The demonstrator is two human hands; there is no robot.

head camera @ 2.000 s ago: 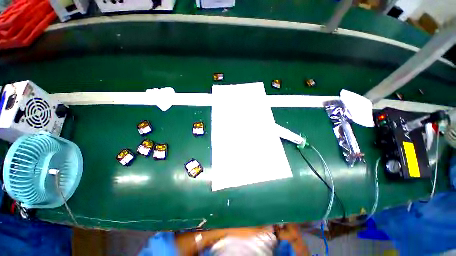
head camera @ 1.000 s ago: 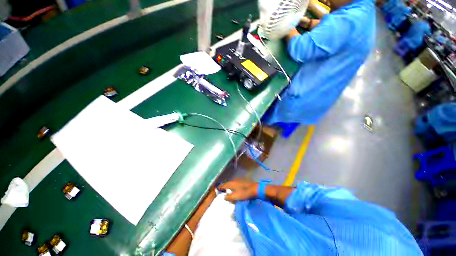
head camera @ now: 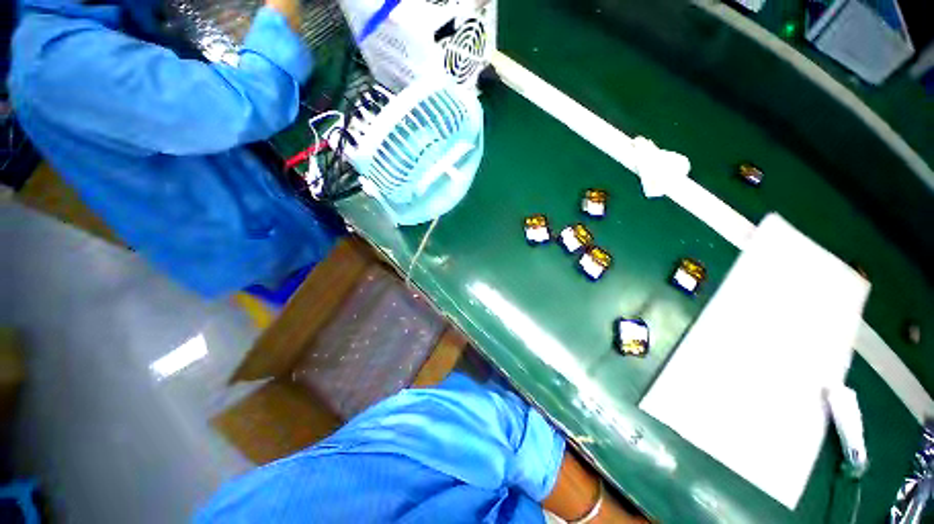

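Note:
Several small black modules with gold and white patches, one of them (head camera: 633, 336) nearest the bench's front edge, lie on the green bench left of a white paper sheet (head camera: 763, 358). A white dispensing syringe (head camera: 847, 420) lies at the sheet's right edge, its green cap towards the bottom. My left forearm, with a bangle at the wrist, enters at the bottom along the bench's front edge; my left hand is cut off by the picture's edge. My right hand is out of the picture.
A light-blue desk fan (head camera: 425, 154) and a white bench unit (head camera: 420, 41) stand at the upper left. A crumpled tissue (head camera: 659, 167) lies on the pale rail. A person in a blue smock (head camera: 154, 133) is at the left. An open cardboard box (head camera: 358, 343) is below the bench edge.
The view has swung from the right side of the bench to the left. The black dispenser and my hands have left the picture; the fan, the white unit and the cardboard box show now.

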